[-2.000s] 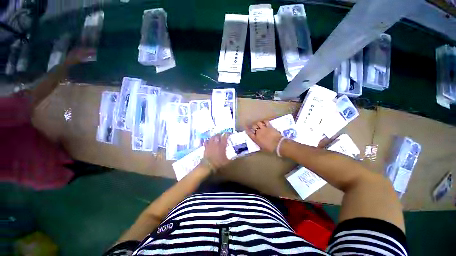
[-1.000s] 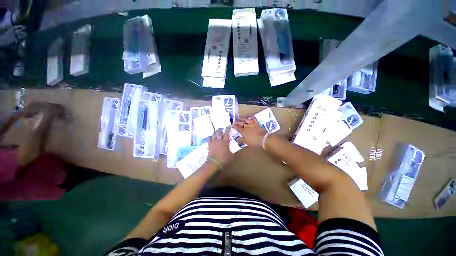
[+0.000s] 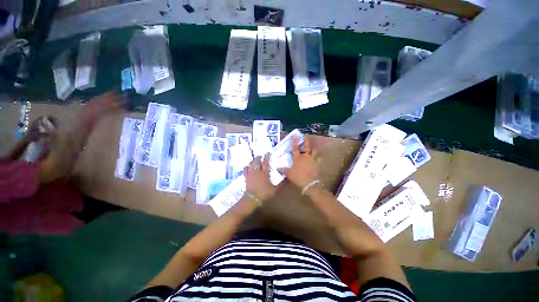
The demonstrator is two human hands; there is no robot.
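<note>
My right hand (image 3: 302, 167) holds the right end of a small white folded leaflet or packet (image 3: 283, 157) at the middle of the cardboard surface (image 3: 295, 221). My left hand (image 3: 259, 179) lies at the packet's left side, its fingers touching or very near it; whether it grips is unclear. A white printed carton (image 3: 228, 197) lies slanted under or beside my left hand. Clear plastic trays (image 3: 175, 154) overlap in a row to the left, some with blue or dark contents. One tray (image 3: 266, 133) stands just behind my hands.
White cartons (image 3: 369, 168) are piled at right, with a small white card (image 3: 422, 225). A filled tray (image 3: 476, 223) lies farther right. Packs (image 3: 238, 69) ride the green conveyor (image 3: 198, 71). A slanting metal brace (image 3: 431, 71) crosses at right. Another person's arm (image 3: 65, 144) shows at left.
My right hand has turned more upright, and the small white piece in it is now raised at a slant. Belt packs have shifted left in view. The other person's arm has reached toward the belt.
</note>
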